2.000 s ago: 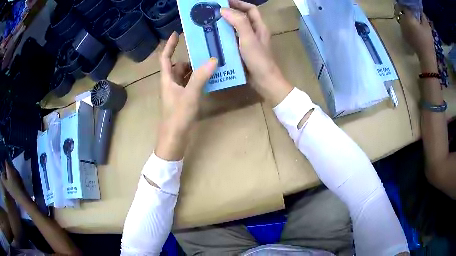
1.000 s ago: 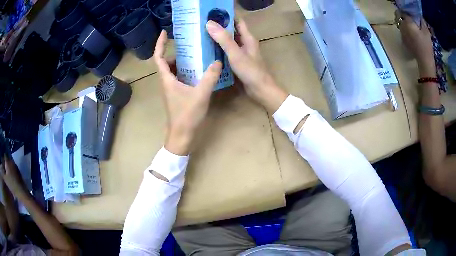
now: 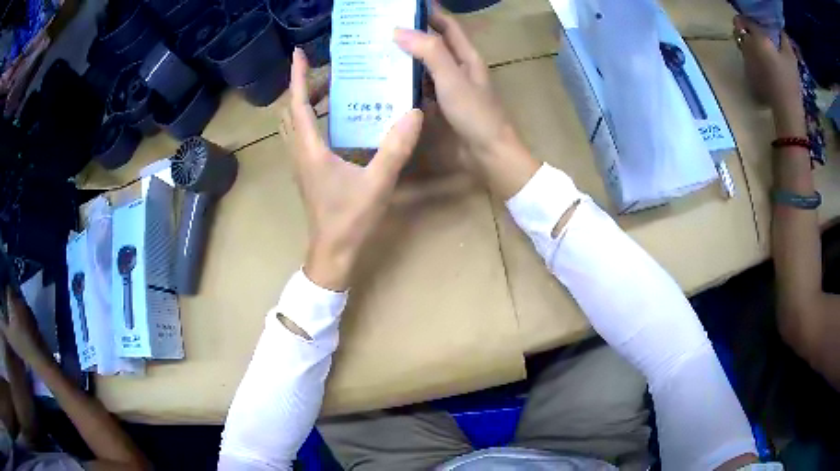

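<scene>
A light blue and white gift box (image 3: 373, 78) is held upright between my hands at the top centre, its small-print side facing me. Its top end is cut off by the picture's edge. My left hand (image 3: 345, 179) grips the lower part, thumb on the lower right edge. My right hand (image 3: 460, 92) holds the box's right side, fingertips on the printed face. A dark grey mini fan (image 3: 195, 207) lies on the left beside upright-printed gift boxes (image 3: 138, 276). A milky sleeve (image 3: 103, 285) lies between those boxes.
More gift boxes (image 3: 695, 87) lie on the right under a milky sleeve (image 3: 645, 110). Dark plastic cups (image 3: 249, 60) are piled at the back left. Another person's arm (image 3: 787, 184) is at the right edge; another arm (image 3: 64, 396) is at the lower left.
The held box has been turned from its fan-picture front, through a corner view, to its small-print side. Both hands stay on it near the same place.
</scene>
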